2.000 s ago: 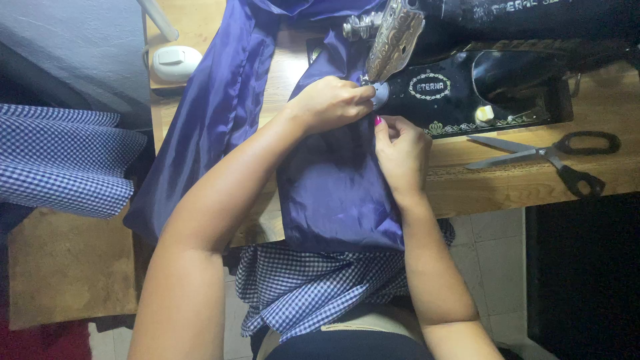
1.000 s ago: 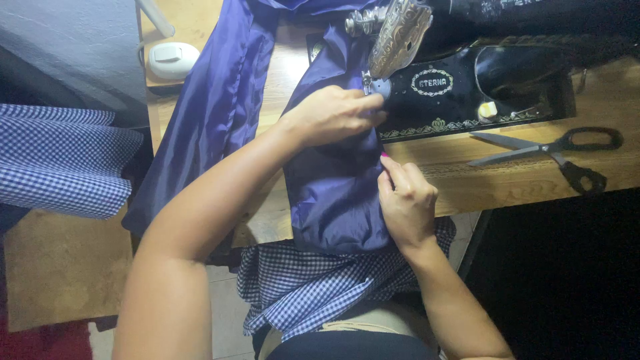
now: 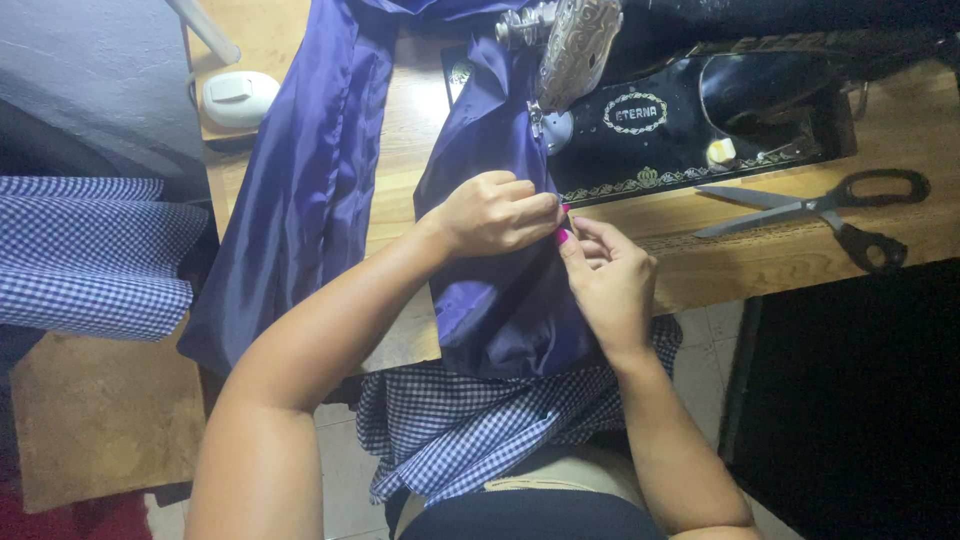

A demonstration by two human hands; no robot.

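Note:
Purple satin-like fabric runs from under the presser foot of a black sewing machine down over the table's front edge. My left hand pinches the fabric's right edge just below the machine bed. Close beside it, my right hand grips the same edge between thumb and fingertips. The fingertips of both hands nearly meet, and part of the edge is hidden behind them. Another long stretch of purple fabric lies to the left. Blue-and-white gingham cloth hangs below the table edge, over my lap.
Black-handled scissors lie partly spread at the right on the wooden table. A small yellow-and-white object rests on the machine bed. At the upper left is a white switch box. More gingham hangs by a wooden surface.
Both hands have moved down along the fabric edge, away from the presser foot. They have come together, where one second ago they were farther apart.

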